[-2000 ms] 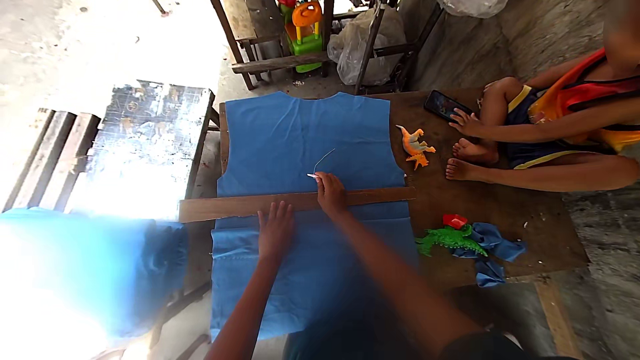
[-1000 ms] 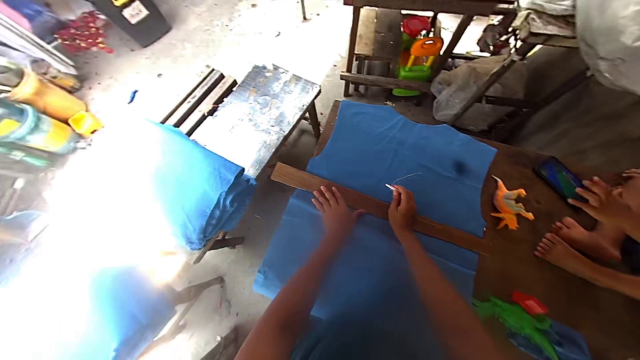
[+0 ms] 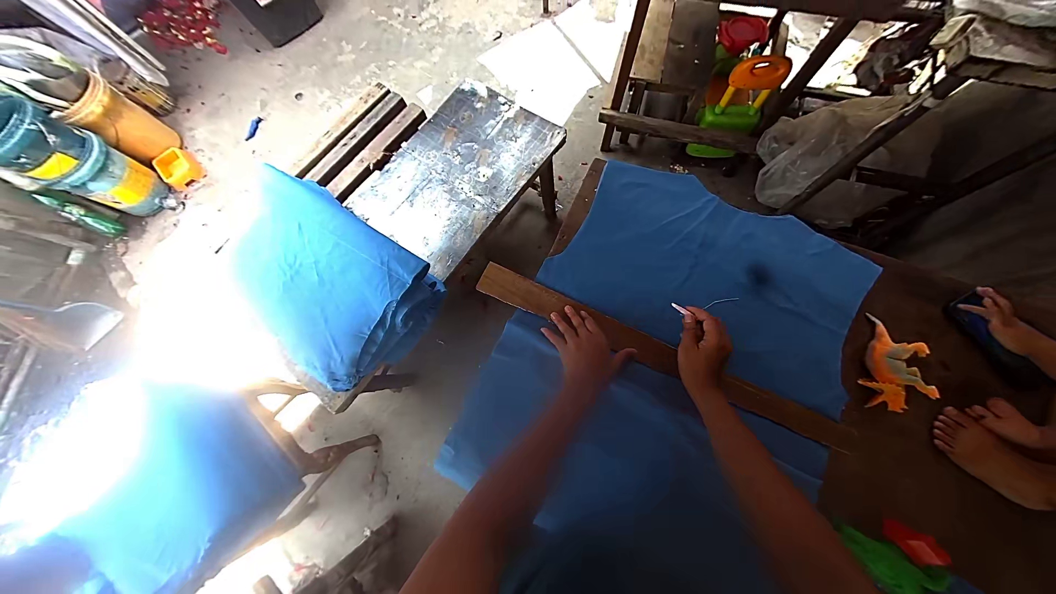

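Note:
A blue cloth piece with curved cut edges [image 3: 660, 223] lies flat on a brown wooden table [image 3: 874, 470]. Across it, at a slant, runs a flat wooden strip [image 3: 520, 289]. My left hand [image 3: 587, 351] rests on the strip with fingers spread, holding nothing. To its right, my right hand [image 3: 704, 346] is closed on a thin white marking tool [image 3: 680, 309], whose tip points up and left over the cloth just beyond the strip. A thin pale thread or line [image 3: 724, 300] shows beside the fingers.
On the table's right are an orange toy dinosaur [image 3: 895, 367], green and red toys [image 3: 916, 542], and another person's feet [image 3: 990, 437] and hand on a phone [image 3: 973, 318]. Folded blue cloth [image 3: 330, 264] lies on a bench [image 3: 470, 157] at left; more blue cloth [image 3: 190, 478] sits lower left.
The view has swung left. My left hand has moved along the strip, away from my right hand, since the oldest frame. The other person's hand remains near the phone.

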